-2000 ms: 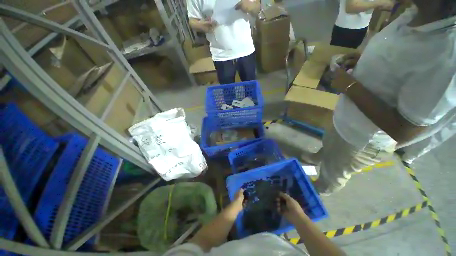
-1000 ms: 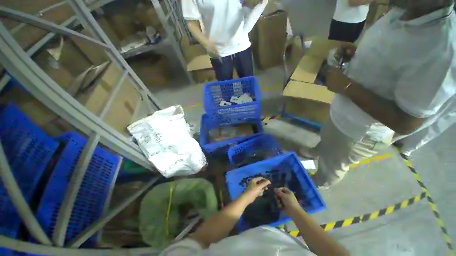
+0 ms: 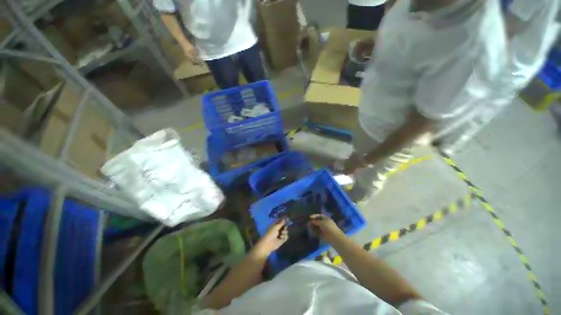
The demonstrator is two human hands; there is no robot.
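Observation:
A blue tote (image 3: pixel 351 226) is right in front of me, tilted in view, with small dark parts (image 3: pixel 294 207) heaped inside. My left hand (image 3: pixel 276 234) is over its near left side, fingers curled around what look like small black parts. My right hand (image 3: pixel 322 225) is over the middle of the tote, thumb and fingertips drawn together. Blur and the dark contents hide whether it holds anything. The two hands are a short way apart.
Behind are a smaller blue tote (image 3: pixel 262 181) and stacked blue crates (image 3: pixel 215 117). A white sack (image 3: pixel 163 178) and green sack (image 3: pixel 161 261) lie left, beside grey racking. A person (image 3: pixel 424 80) reaches down at right near an open carton (image 3: pixel 332 95).
The view has swung right, so everything sits further left. My left hand has drawn back toward the tote's near left side. The person at right has lowered an arm toward the floor beside the totes.

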